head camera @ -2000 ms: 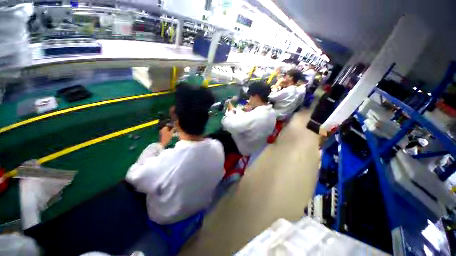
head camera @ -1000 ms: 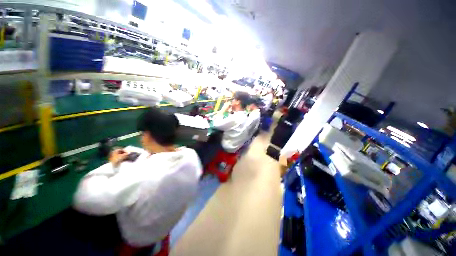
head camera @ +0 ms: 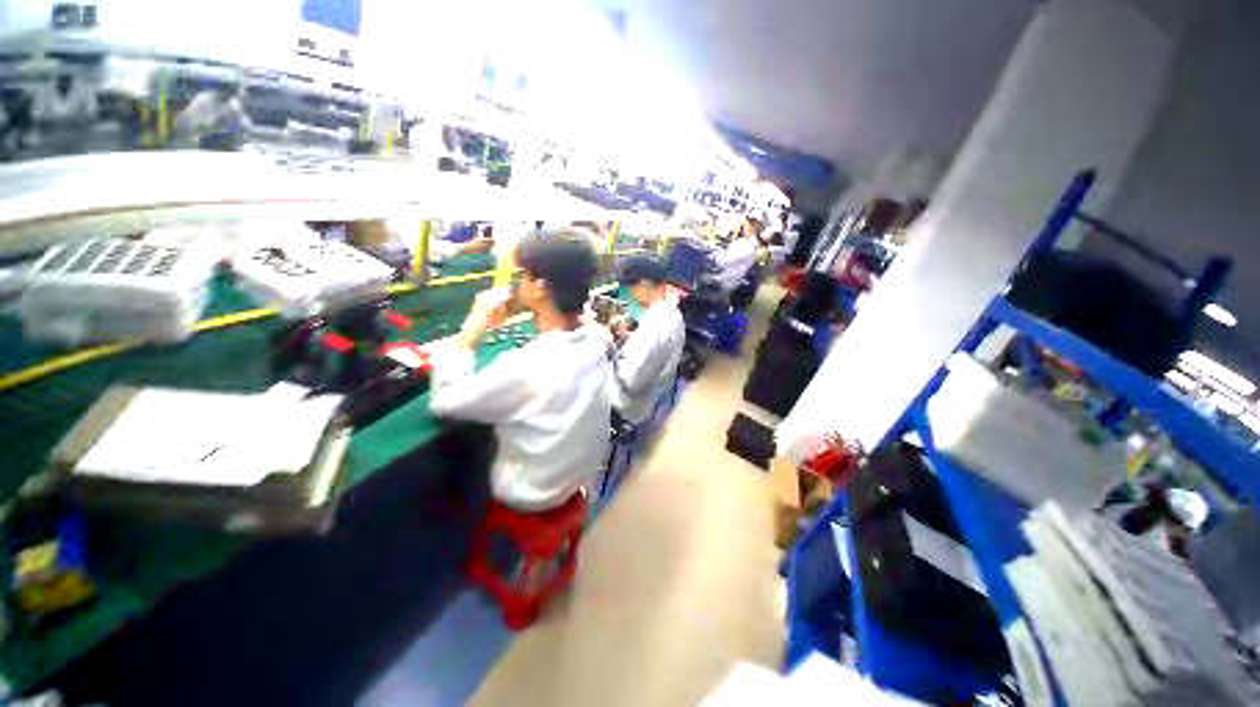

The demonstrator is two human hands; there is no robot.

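Neither of my hands shows in the head view. A white foam tray or lid (head camera: 808, 686) is cut off by the bottom edge, right of the middle; what holds it cannot be seen. A stack with white paper sheets on top (head camera: 207, 439) lies on the green-matted bench (head camera: 394, 439) at the left. White foam trays with rows of dark pockets (head camera: 122, 281) stand behind it, with another white tray (head camera: 311, 271) to their right. The picture is blurred.
A person in white (head camera: 532, 401) sits on a red stool (head camera: 528, 559) at the bench, others beyond. The aisle (head camera: 643, 553) runs ahead. A blue rack (head camera: 953, 518) with white and black trays is at the right, beside a white pillar (head camera: 967, 207). A yellow-and-black item (head camera: 53, 573) lies lower left.
The view has moved forward along the aisle. The nearest seated person from before has left the picture, and the paper-topped stack has come in at the left. The white piece at the bottom shows again.
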